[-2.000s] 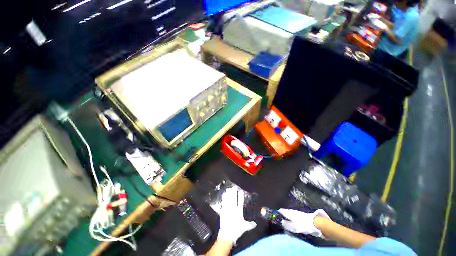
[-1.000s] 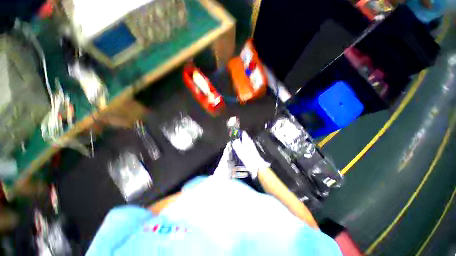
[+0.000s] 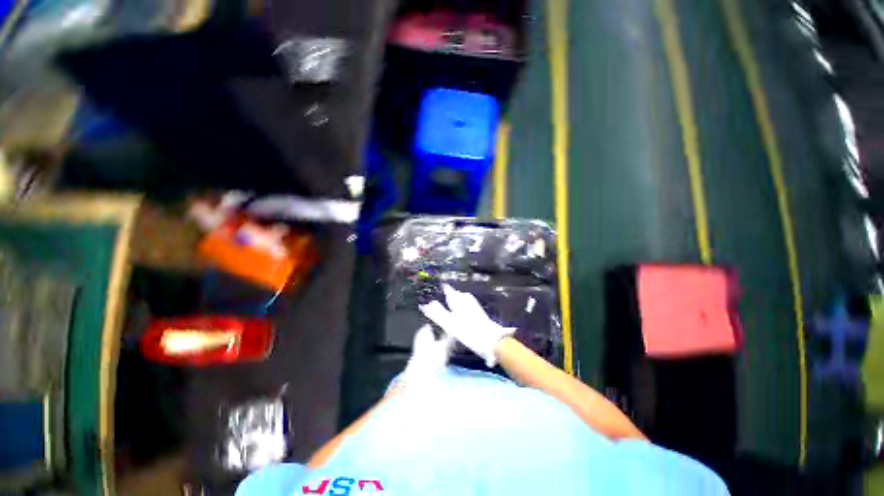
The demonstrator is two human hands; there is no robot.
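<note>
Both hands wear white gloves, and the view is blurred. My right hand (image 3: 469,324) reaches over the black tote (image 3: 554,329), its fingers around a dark handset with small coloured specks, seemingly a remote control (image 3: 424,283). My left hand (image 3: 423,355) is just below and left of it, close to the tote's near side; whether it holds anything cannot be told. Shiny clear-bagged boxes (image 3: 472,244) lie in the tote, mostly along its far side.
A blue stool (image 3: 456,124) stands beyond the tote. On the bench at left are a red tape dispenser (image 3: 206,340), an orange fixture box (image 3: 254,250) and a clear-bagged item (image 3: 254,432). A pink-topped black bin (image 3: 686,310) stands right, on green floor with yellow lines.
The view has turned right, from the bench to the tote. Both hands are now over or beside the tote, with the dark handset still at the right hand's fingers.
</note>
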